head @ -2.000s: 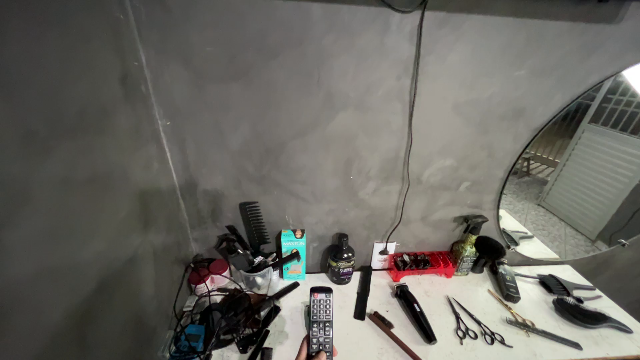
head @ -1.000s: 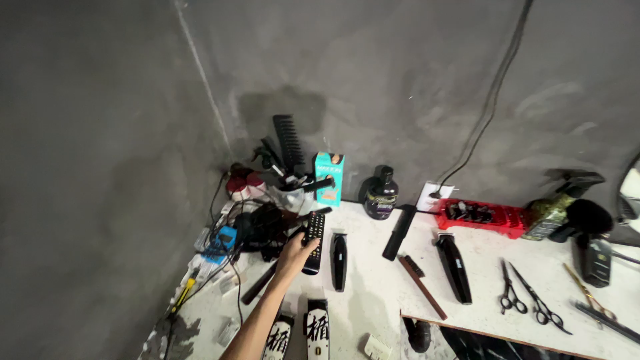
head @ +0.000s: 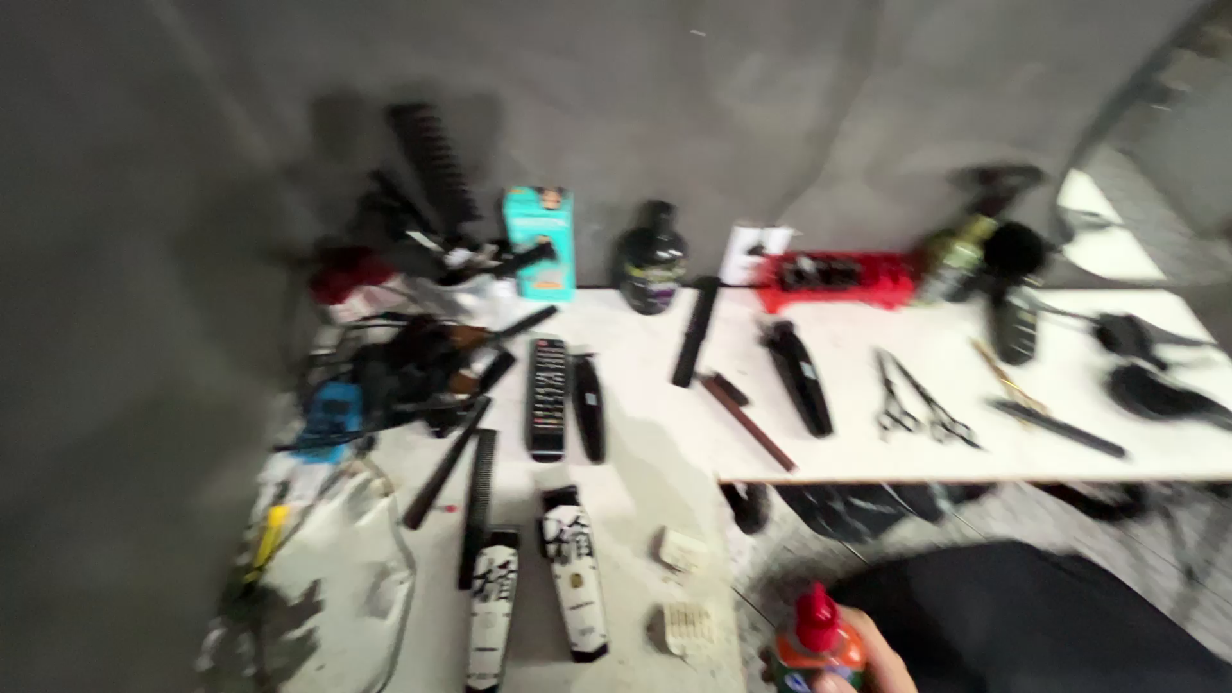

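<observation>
At the bottom edge, right of centre, my right hand (head: 878,654) is closed around an orange bottle with a red cap (head: 818,635); the bottle's lower part is cut off by the frame. My left hand is out of view. On the white counter a black remote control (head: 548,399) lies beside a slim black trimmer (head: 589,409). Nearer the bottom are two hair clippers with white patterned bodies (head: 576,582), (head: 492,611), with a black comb (head: 477,510) along their left. Two pale clipper guards (head: 684,549), (head: 687,628) lie left of the bottle. The picture is blurred.
Tangled cords and tools (head: 409,375) crowd the left corner. Along the wall stand a turquoise box (head: 541,245), a dark bottle (head: 654,260) and a red rack (head: 842,279). Another trimmer (head: 799,380), scissors (head: 914,404) and brushes lie rightward. A black chair-like surface (head: 1030,616) is lower right.
The remote was in a hand in both earlier frames; now it lies released on the counter. The orange bottle in my right hand has come into view.
</observation>
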